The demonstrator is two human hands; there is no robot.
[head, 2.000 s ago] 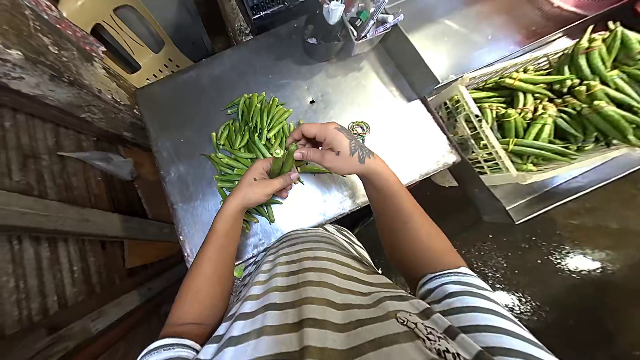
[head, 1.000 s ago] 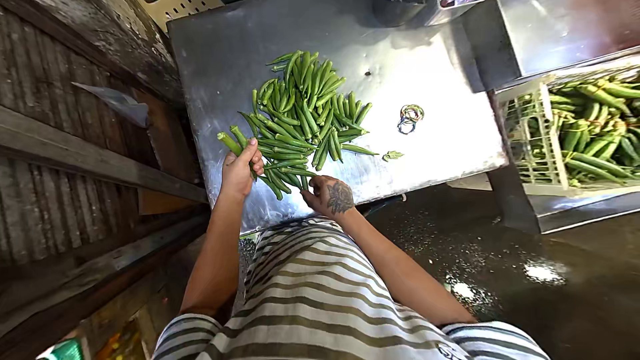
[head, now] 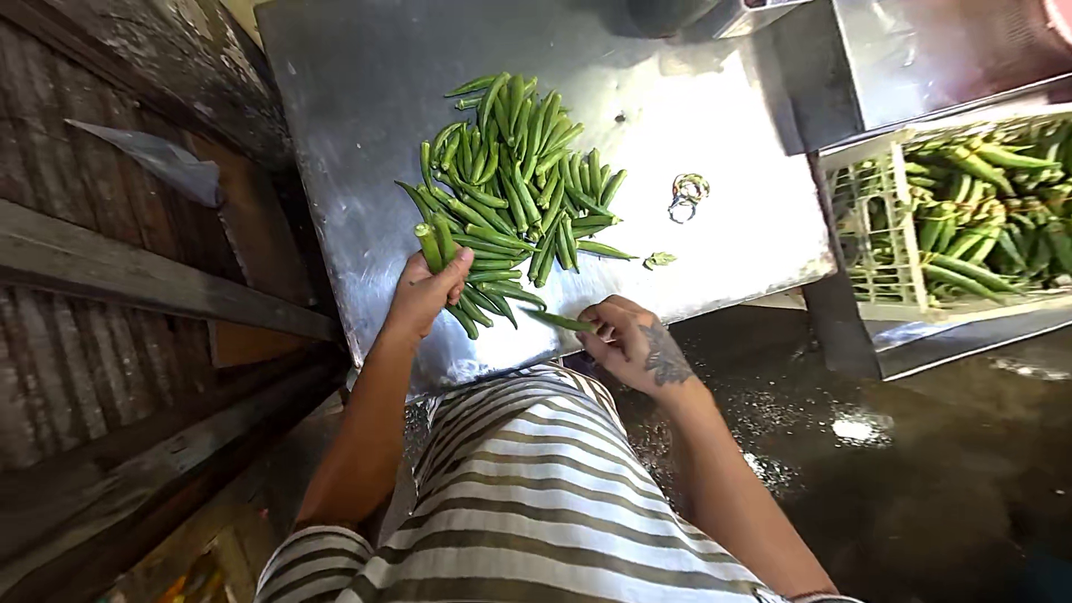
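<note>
My left hand [head: 431,289] is closed around a few okra pods [head: 435,241], their cut ends pointing up and away from me. Between the thumb and fingers of my right hand [head: 624,339] is one okra pod [head: 554,319], its thin tip pointing left. A loose pile of okra [head: 519,176] lies on the metal table [head: 360,109], just beyond my hands. Rubber bands [head: 687,198] rest on the table to the right of the pile. A small pale green okra piece [head: 660,260] lies between the pile and the table's near right part.
At the right, a white plastic crate [head: 913,226] holds banded bundles of okra [head: 971,209] on a metal shelf. Wooden beams [head: 151,268] and a plastic sheet [head: 159,159] are at the left. Below right is a wet floor [head: 837,469]. A dark container stands at the table's far edge.
My hands were together two seconds ago and are now apart. Since one second ago, my right hand has moved right, away from the pile, with a single pod now visible in it.
</note>
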